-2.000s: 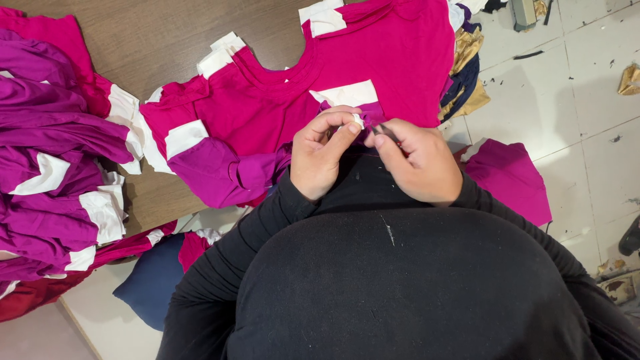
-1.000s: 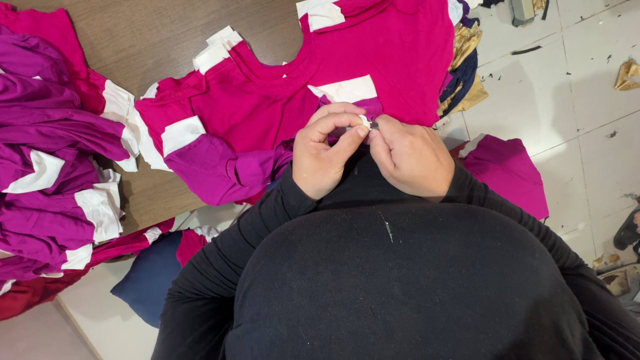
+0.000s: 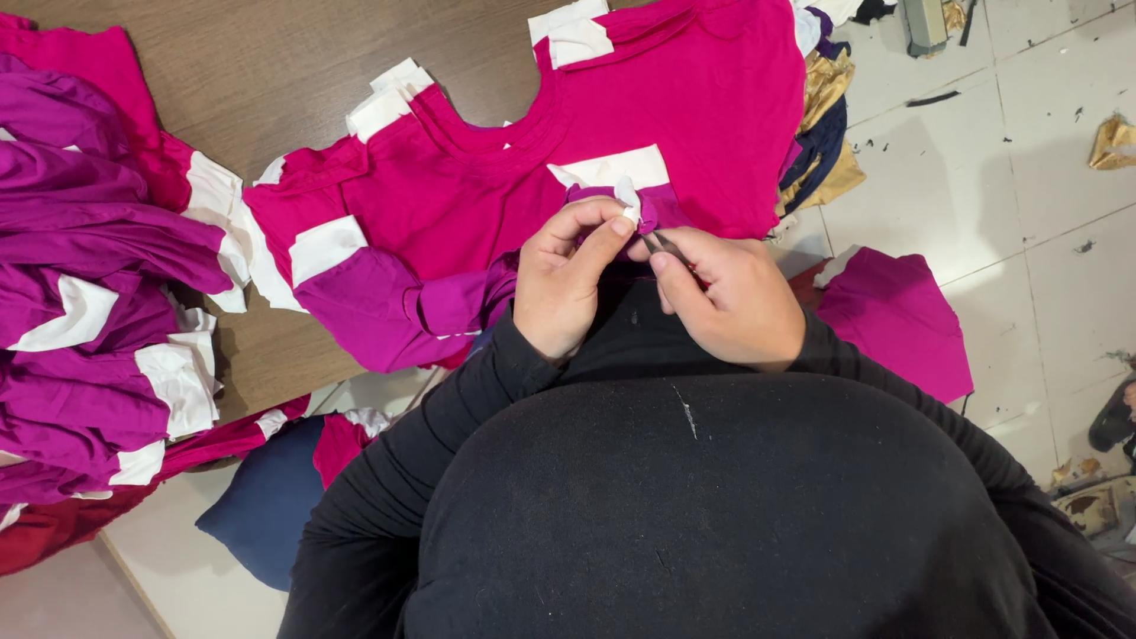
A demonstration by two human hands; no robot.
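My left hand [image 3: 572, 266] pinches a small white fabric piece [image 3: 628, 197] joined to purple cloth [image 3: 652, 213] between thumb and fingertips. Close on its right, my right hand [image 3: 737, 293] holds a small dark-bladed cutting tool [image 3: 667, 246], its tip at the purple cloth; most of the tool is hidden in the fingers. Behind both hands a magenta garment [image 3: 657, 98] with white patches [image 3: 612, 167] at its edges lies spread on the table. A purple part [image 3: 377, 306] of cloth hangs over the near edge, left of my left hand.
Purple and magenta garments [image 3: 80, 257] with white pieces are heaped at the left of the wooden table [image 3: 266, 53]. Navy cloth [image 3: 266, 501] lies below the table. On the tiled floor [image 3: 958, 177] at right are a purple cloth piece [image 3: 905, 319], gold cloth [image 3: 1114, 144] and scraps.
The white fabric piece now stands up above my left fingertips, and the dark blades show more plainly at my right fingertips. My right hand has turned slightly. The garments lie where they were.
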